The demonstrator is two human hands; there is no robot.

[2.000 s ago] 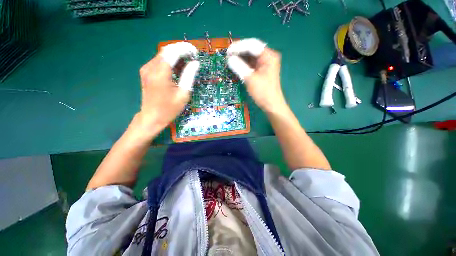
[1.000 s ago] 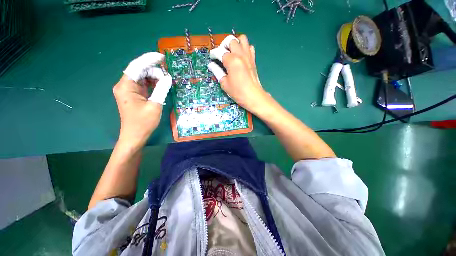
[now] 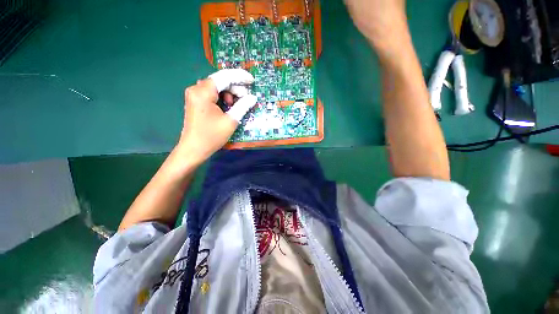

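The green circuit board panel (image 3: 283, 80) lies on the orange fixture (image 3: 319, 43) near the bench edge. Three twisted coil parts (image 3: 274, 8) stand out past the panel's far edge, cut off by the picture's top. My left hand (image 3: 222, 107), with white finger cots, is over the panel's left side with thumb and fingertips close together; whether it holds anything cannot be told. My right hand (image 3: 375, 13) reaches to the far side and is cut off by the top edge, its fingers out of the picture.
At the right are white-handled side cutters (image 3: 450, 83), a yellow-rimmed solder reel (image 3: 485, 23), a black box (image 3: 539, 43), a small black device (image 3: 513, 113) and black cables (image 3: 484, 146). A thin strand (image 3: 79, 94) lies at the left.
My right hand has left the panel and moved far forward and right. My left hand has moved right, onto the panel. The view has shifted, and the loose coil parts are out of the picture.
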